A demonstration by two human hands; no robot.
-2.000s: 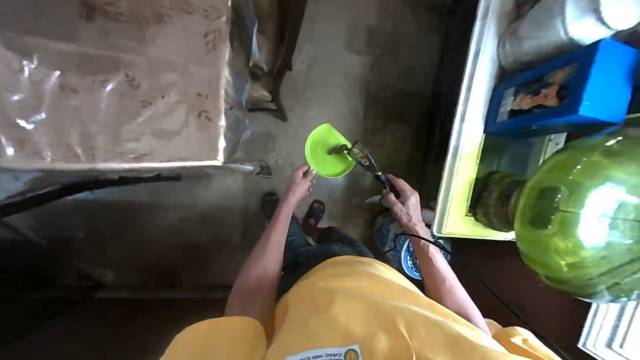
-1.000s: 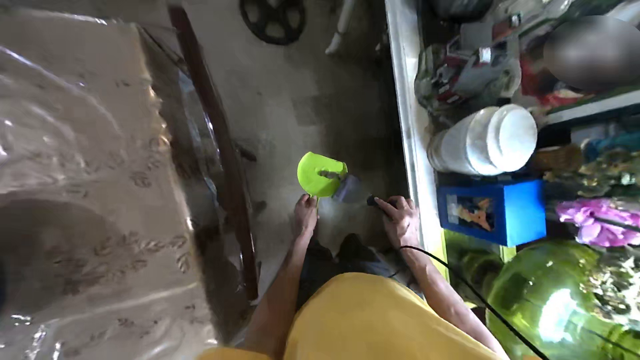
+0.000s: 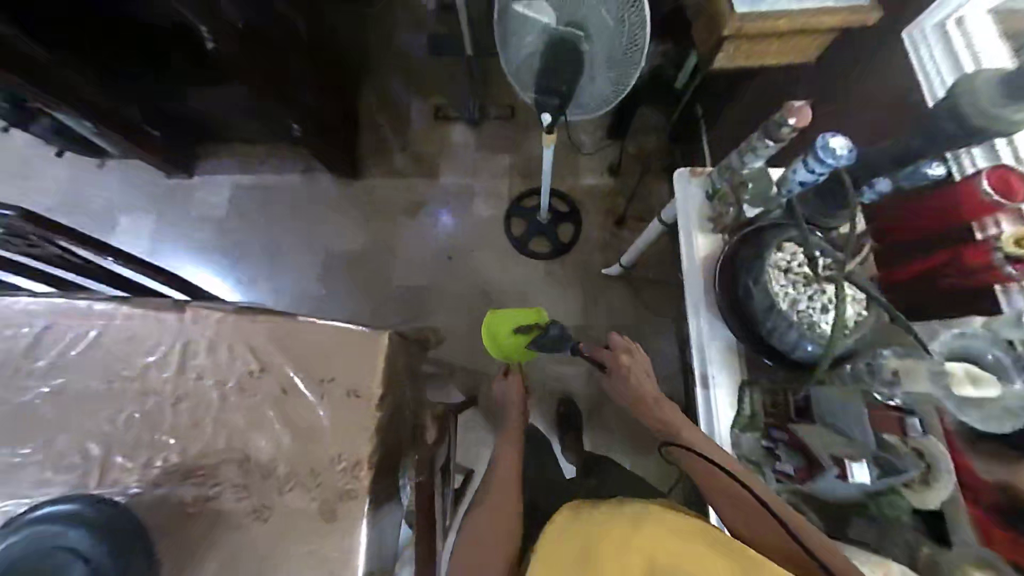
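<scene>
A lime-green plastic dustpan or scoop [image 3: 506, 340] is held out over the floor by my left hand [image 3: 510, 390], which grips its short handle. Some dark matter lies in it. My right hand [image 3: 628, 372] holds the dark handle of a small hand trowel [image 3: 552, 339], whose grey blade overlaps the right side of the green pan; whether blade and pan touch, I cannot tell. A black cord runs along my right forearm.
Ahead stands a pedestal fan [image 3: 542, 224]. To the right, a white-edged table [image 3: 708, 336] holds a dark bowl of pebbles [image 3: 740, 296], bottles and glassware. A plastic-covered table [image 3: 240, 392] is at left, with a dark wooden chair [image 3: 96, 252] behind it.
The view has moved forward through the room, bringing the whole fan and the pebble bowl into sight. Both hands keep hold of the green pan and the trowel.
</scene>
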